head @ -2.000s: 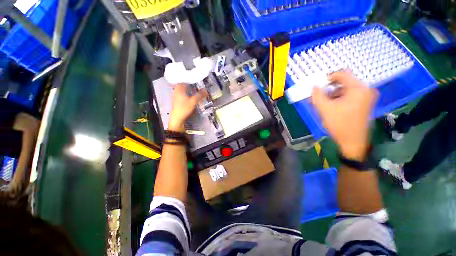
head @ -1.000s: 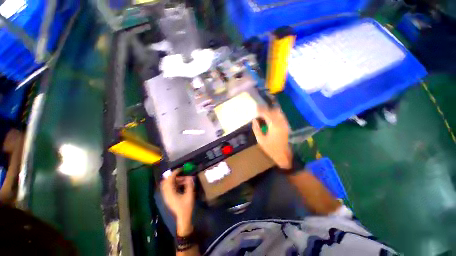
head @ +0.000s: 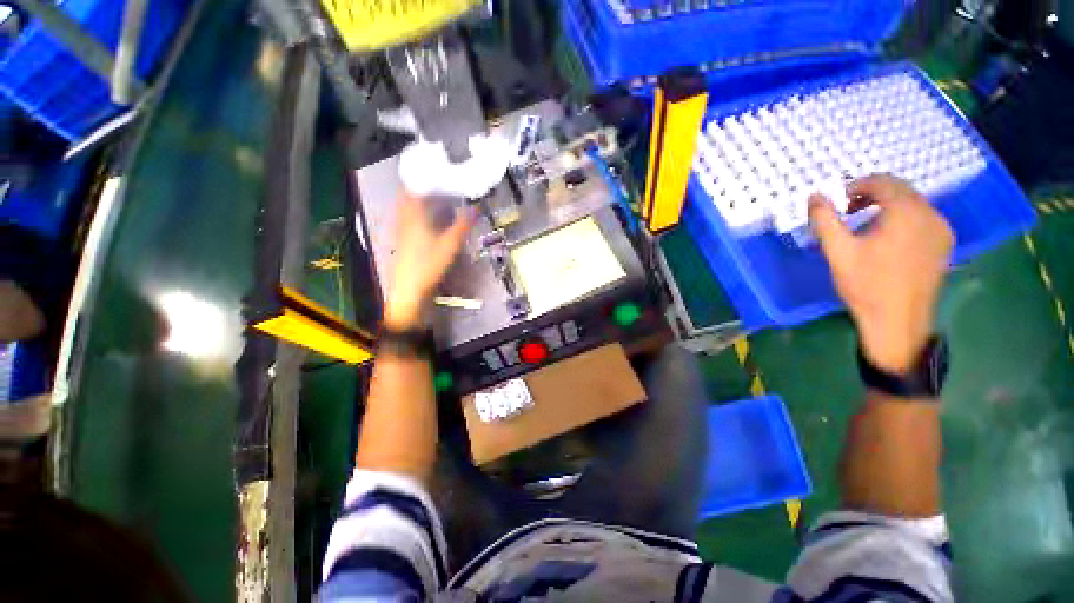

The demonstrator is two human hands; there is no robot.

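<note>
My left hand (head: 422, 262) reaches over the metal machine bed (head: 400, 309) to the fixture (head: 489, 242), under the head with the fluffy white wrap (head: 453, 169). Its fingertips are blurred, and I cannot tell whether they hold anything. My right hand (head: 892, 262) is over the near edge of the rows of white plastic parts (head: 842, 136) in the large blue bin (head: 777, 295). Its thumb and fingers are closed around a white part (head: 857, 214). Several loose white parts (head: 504, 401) lie on the cardboard pad (head: 577, 406).
Yellow-and-black sensor bars stand at the right (head: 676, 153) and left (head: 312, 333) of the machine. Its front strip has a red button (head: 534, 352) and green buttons (head: 625, 313). A cream sheet (head: 568, 264) lies on the bed. A small blue bin (head: 754, 457) is low at right.
From the machine's front green buttons a second ago, my left hand has moved forward to the fixture, and my right hand has moved right to the large blue bin and closed on a part.
</note>
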